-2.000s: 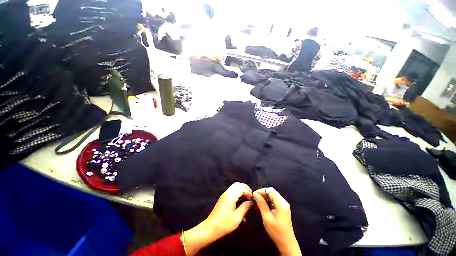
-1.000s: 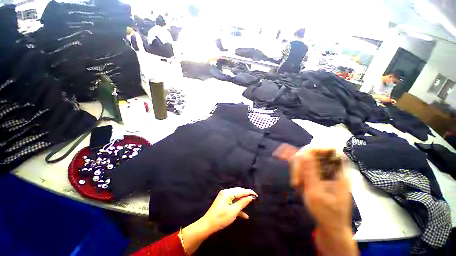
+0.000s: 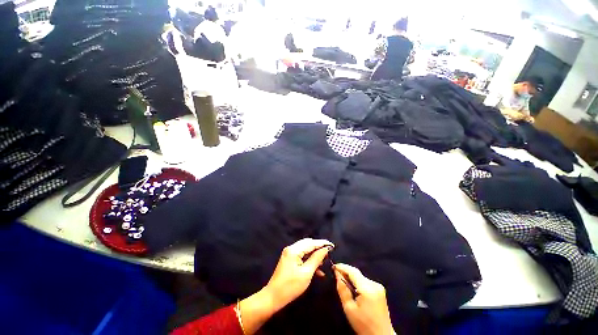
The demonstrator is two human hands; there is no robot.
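Note:
A dark padded jacket [image 3: 275,196] lies spread on the white table, its checked lining showing at the neck. Small dark round bumps run down its front placket. My left hand [image 3: 298,268] pinches the placket edge low on the front. My right hand [image 3: 360,298] is close beside it, fingertips closed on a thin dark tool that points at the pinched spot. Any needle or thread is too small to tell. A red tray [image 3: 98,226] with loose dark and white buttons stands at the left, partly under the sleeve.
Tall jacket stacks [image 3: 111,59] stand at left. A dark flask [image 3: 206,119], a phone [image 3: 133,171] and a green strap are behind the tray. A jacket heap [image 3: 419,111] lies behind, a folded jacket [image 3: 524,203] at right, a blue bin [image 3: 65,288] below left. People work at the back.
My right hand swung up and right away from the placket, then came back down beside my left hand. My left hand stayed at the placket.

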